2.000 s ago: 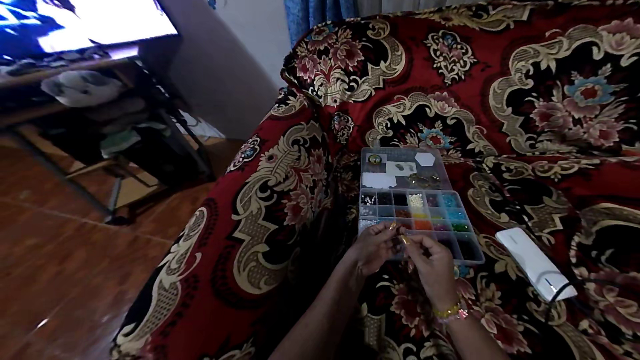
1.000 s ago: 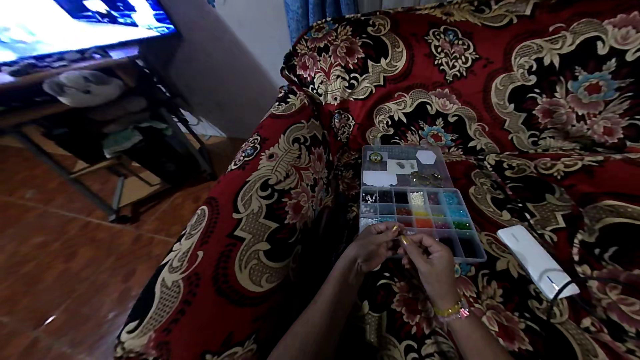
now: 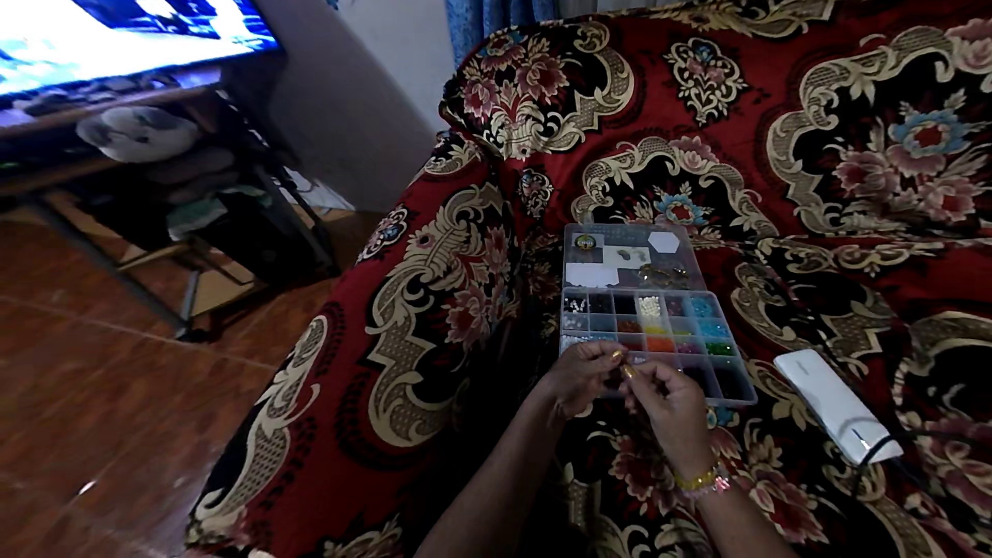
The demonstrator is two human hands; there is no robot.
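Observation:
A clear plastic bead organizer [image 3: 748, 394] lies open on the sofa, with beads of several colours in its compartments. Its raised or laid-back lid [image 3: 682, 232] holds white paper pieces and a small coiled item [image 3: 663, 275]. My left hand [image 3: 583, 378] and my right hand [image 3: 665, 399] meet over the near edge of the organizer, thumbs and fingertips pinched close together. What they pinch is too small to tell. Yellow and pink bracelets [image 3: 701, 482] circle my right wrist.
A white power bank or similar device [image 3: 833, 403] with a black cable lies right of the organizer. The patterned red sofa cover [image 3: 434, 325] spreads all around. At the left stand a metal-legged table [image 3: 116, 271], a lit screen [image 3: 132, 39] and a plush toy [image 3: 138, 133].

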